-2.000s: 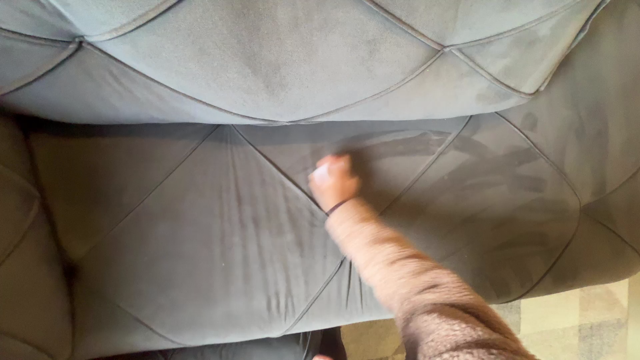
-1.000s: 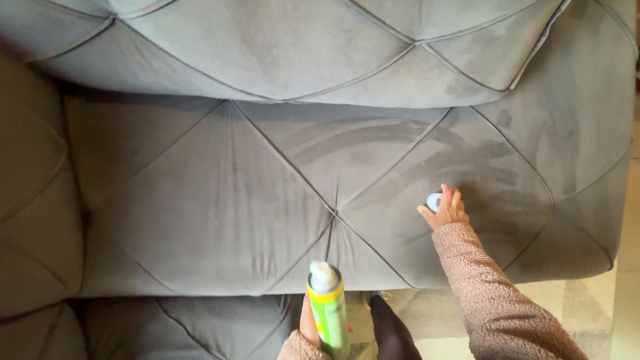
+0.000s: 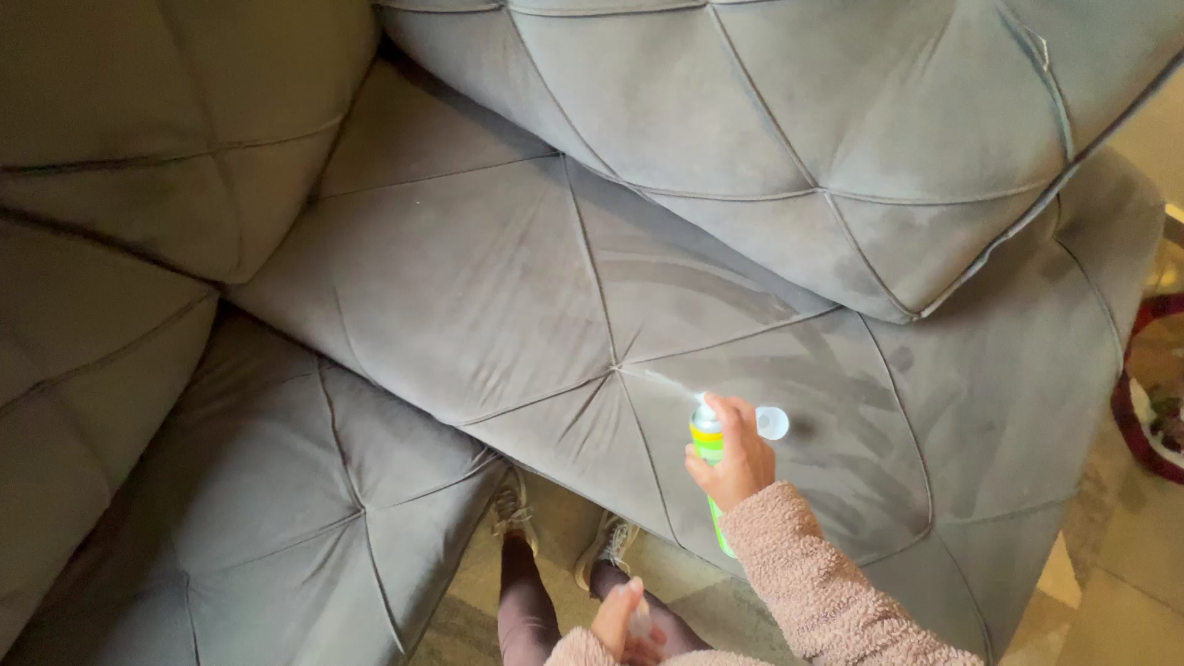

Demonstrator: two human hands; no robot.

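Note:
My right hand grips a green and yellow aerosol can, a finger on its white nozzle. A thin spray leaves the nozzle toward the left, over the tufted seam of the grey velvet sofa seat. A small white round cap lies on the seat just right of the can. Low in the view, near my legs, is my left hand, its fingers loosely bent; whether something is in it cannot be made out. Darker streaks mark the seat's right part.
A large grey back cushion rests along the seat's rear. The sofa's other section extends at the lower left. My shoes stand on the patterned floor. A dark red round object is at the right edge.
The can, in my left hand one second ago, is now in my right hand and spraying. My right hand has let go of the white cap. The view has turned.

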